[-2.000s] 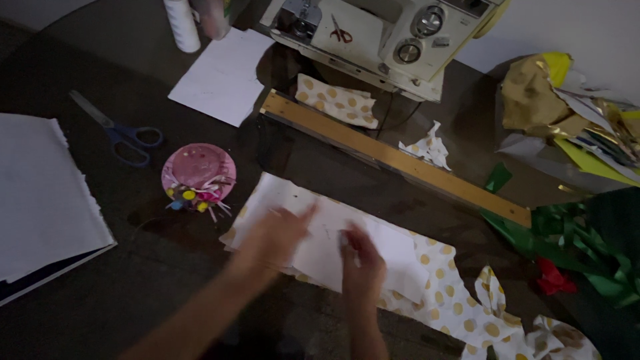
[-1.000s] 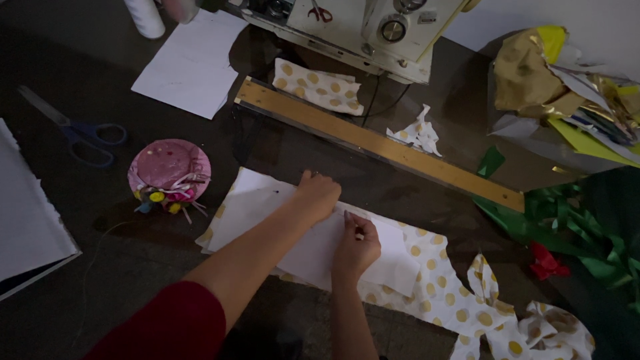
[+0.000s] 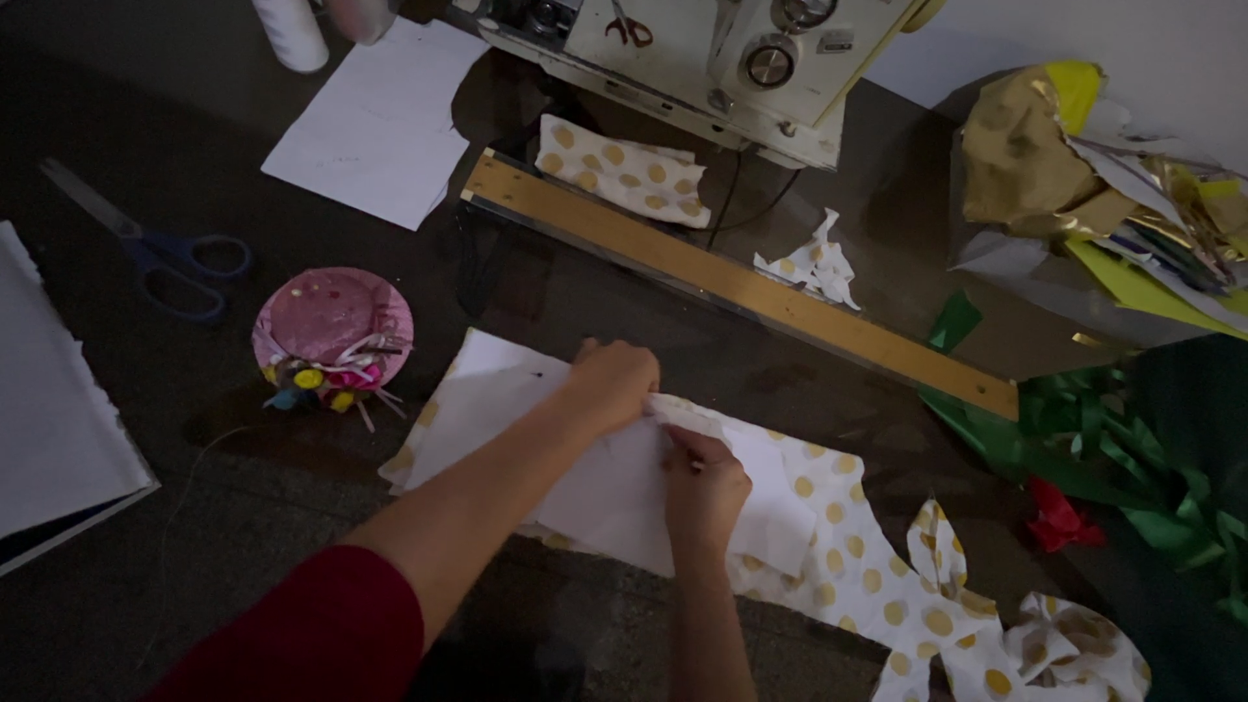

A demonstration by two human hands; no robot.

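Note:
White paper (image 3: 604, 497) lies on white fabric with yellow dots (image 3: 848, 526). At the upper edge of both, my left hand (image 3: 614, 385) pinches the fabric and paper, which rise slightly there. My right hand (image 3: 707, 478) is just right of it, fingers bent together over the paper; whether it holds something small, such as a pin, cannot be made out. A small dark pin head (image 3: 537, 374) shows near the paper's upper left. Left of the fabric sits a pink hat-shaped pincushion (image 3: 327, 317) with small flowers and ribbons.
A wooden ruler or strip (image 3: 741, 283) lies diagonally below a sewing machine (image 3: 682, 58). Blue-handled scissors (image 3: 161, 253), paper sheets (image 3: 370, 127), a fabric piece (image 3: 624, 175) and scraps (image 3: 819, 263) lie around. Green ribbon (image 3: 1160, 487) and a bag of scraps (image 3: 1033, 156) are at right.
My left hand has moved from the left part of the paper to its upper edge beside my right hand. The upper edge now looks lifted between them.

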